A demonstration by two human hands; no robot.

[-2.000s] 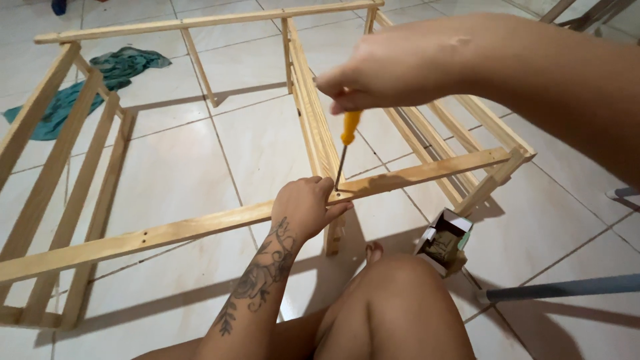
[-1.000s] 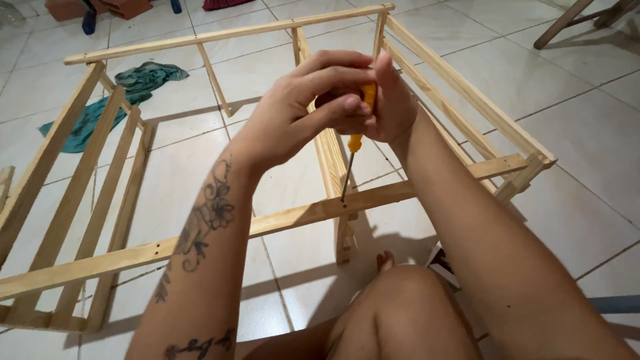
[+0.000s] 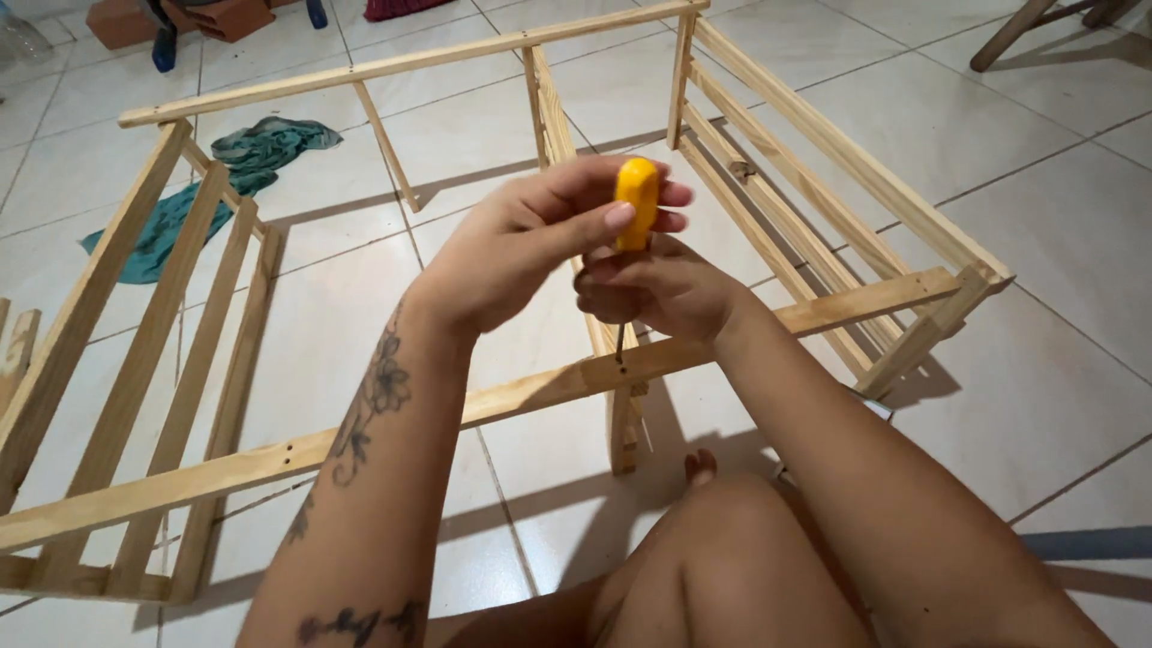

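Note:
A screwdriver with a yellow handle [image 3: 637, 205] stands almost upright over the near rail [image 3: 531, 393] of a light wooden frame. Its metal tip meets the rail beside a small dark hole or screw head, where a slatted middle piece [image 3: 621, 432] joins. My left hand [image 3: 549, 238] has its thumb and fingers around the upper handle. Just below, my right hand [image 3: 661, 288] is closed around the lower part of the screwdriver; its fingers partly hide the shaft. Both hands are above the rail and close together.
Slatted end sections stand at the left [image 3: 139, 360] and right [image 3: 792, 207], joined by a far rail [image 3: 432, 61]. A teal cloth [image 3: 270, 148] lies on the tiled floor behind the left section. Red bricks [image 3: 225, 18] are at the back left, a wooden stool leg [image 3: 1008, 36] at the back right.
Two seconds ago my left hand was on the rail and my right hand held the handle from above. Now the left is on the handle and the right lower down.

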